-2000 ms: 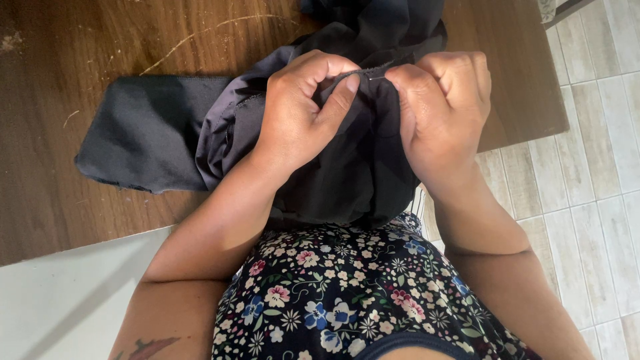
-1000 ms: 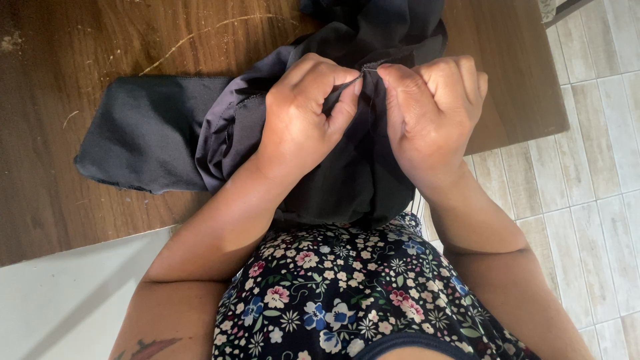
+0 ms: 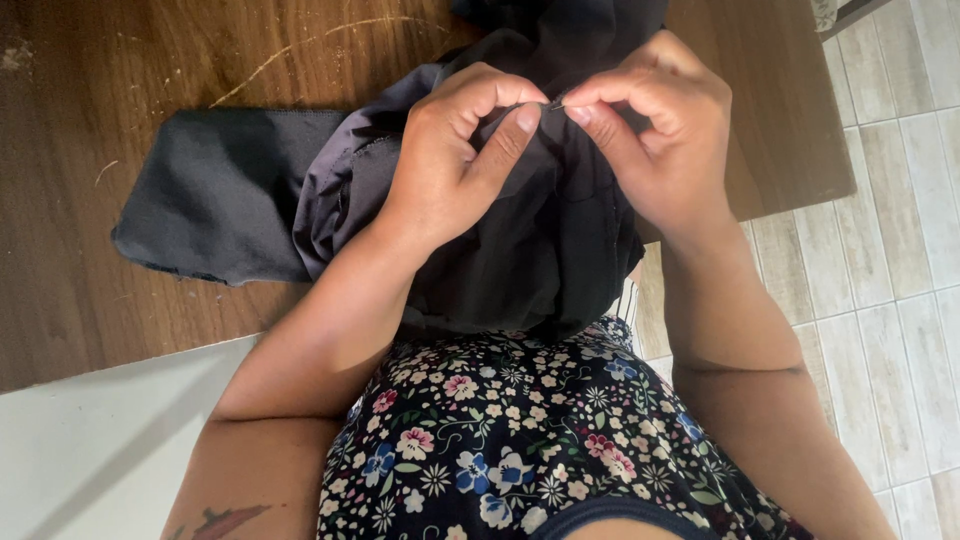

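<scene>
Black cloth (image 3: 495,255) with stitched seams lies bunched over my lap and the table edge, and one flat end of it spreads to the left on the wood. Between thumb and forefinger, my left hand (image 3: 469,142) pinches a fold of this cloth. My right hand (image 3: 656,127) is close beside it, its thumb and forefinger closed on a thin, shiny sewing needle (image 3: 556,106) at the fold. The fingertips of both hands nearly meet. Most of the needle is hidden by the fingers, and no thread can be made out.
A brown wood-grain table (image 3: 90,187) with scratches runs beneath the cloth, its right corner near my right forearm. Light plank-pattern floor tiles (image 3: 885,225) show to the right. A white surface (image 3: 112,442) is below the table edge at the lower left.
My right hand's thumb and forefinger have moved slightly away from the left fingertips and now show the needle between them. My left hand keeps its pinch on the cloth.
</scene>
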